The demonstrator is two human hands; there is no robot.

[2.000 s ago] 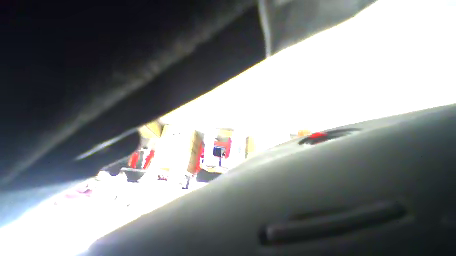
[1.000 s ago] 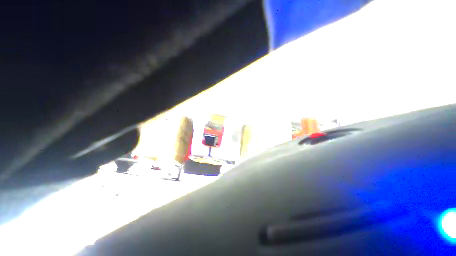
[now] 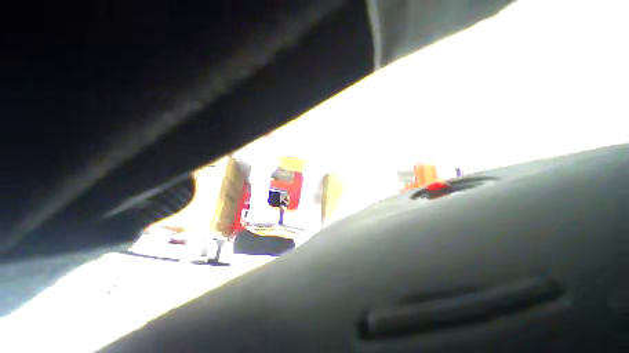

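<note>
A large smooth grey curved shape, perhaps the camera headgear or housing [image 3: 303, 296], fills the lower right, with a short dark slot and a small red spot. A black mass, perhaps cloth or a strap [image 3: 138, 83], covers the upper left, with a greyer part at the top middle. Neither of my hands is in the picture. No held thing shows.
In the narrow overexposed gap are a tan carton-like shape [image 3: 226, 196], a red and dark object [image 3: 293, 189], another tan shape [image 3: 332, 196], a low dark shape [image 3: 263, 242] and an orange patch [image 3: 425, 174]. They are too blurred to name surely.
The blue glow at the right and the blue at the top have gone to grey. The tan, red and dark shapes in the gap have shifted a little left.
</note>
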